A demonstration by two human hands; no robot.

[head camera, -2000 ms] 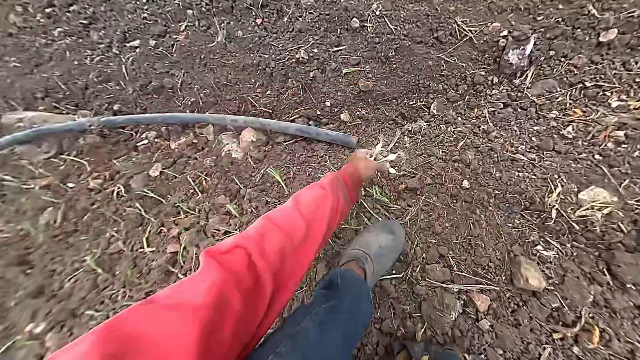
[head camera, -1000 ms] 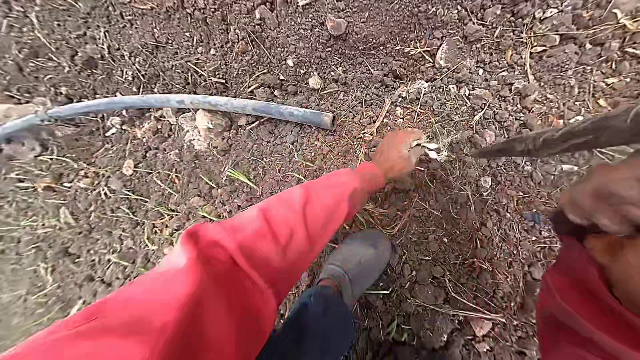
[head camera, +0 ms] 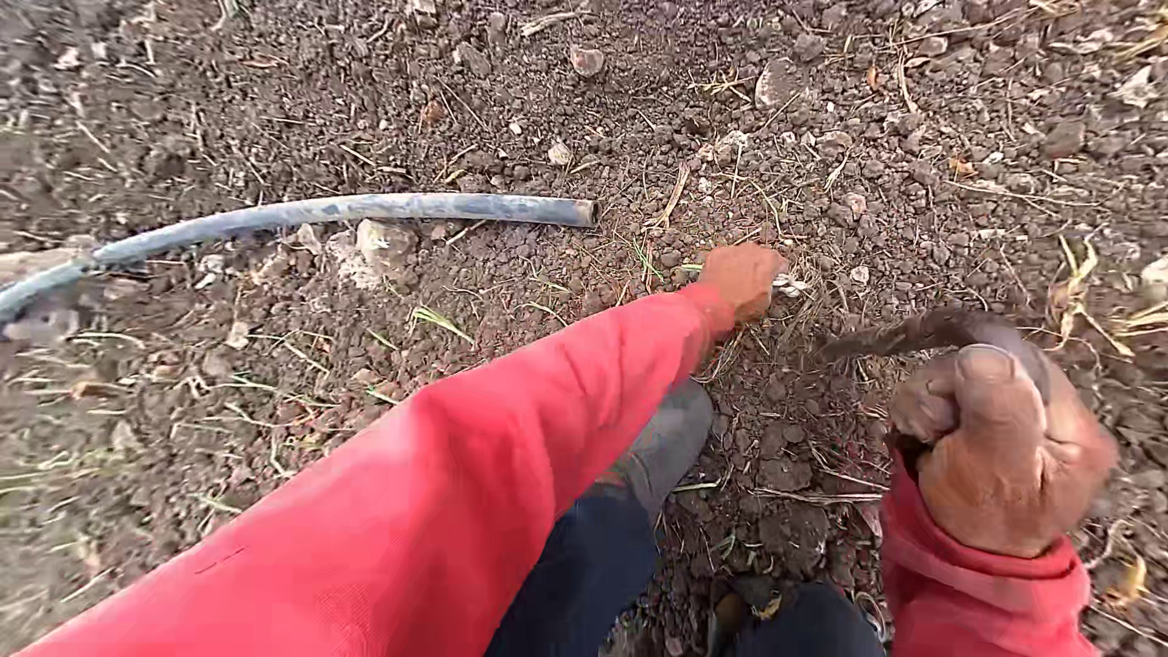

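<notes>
My left hand [head camera: 744, 278], in a red sleeve, is closed around a small bunch of pale plant stalks [head camera: 789, 285] close to the soil. To its right, my right hand [head camera: 999, 447] grips a dark, curved tool [head camera: 903, 336], whose far end meets the ground among dry roots and stems a little right of the bunch. The tool's exact kind cannot be told, and its held part is mostly hidden by my fingers.
A grey-blue plastic pipe [head camera: 411, 206] lies across the ground at the left, its open end near my left hand. My grey shoe [head camera: 671, 443] stands just below that hand. Stones [head camera: 383, 239], clods and dry stalks [head camera: 1072, 283] are scattered around.
My right hand, out of view two seconds ago, came in from the right with the tool. Since one second ago it has moved, and the tool's end is down at the soil.
</notes>
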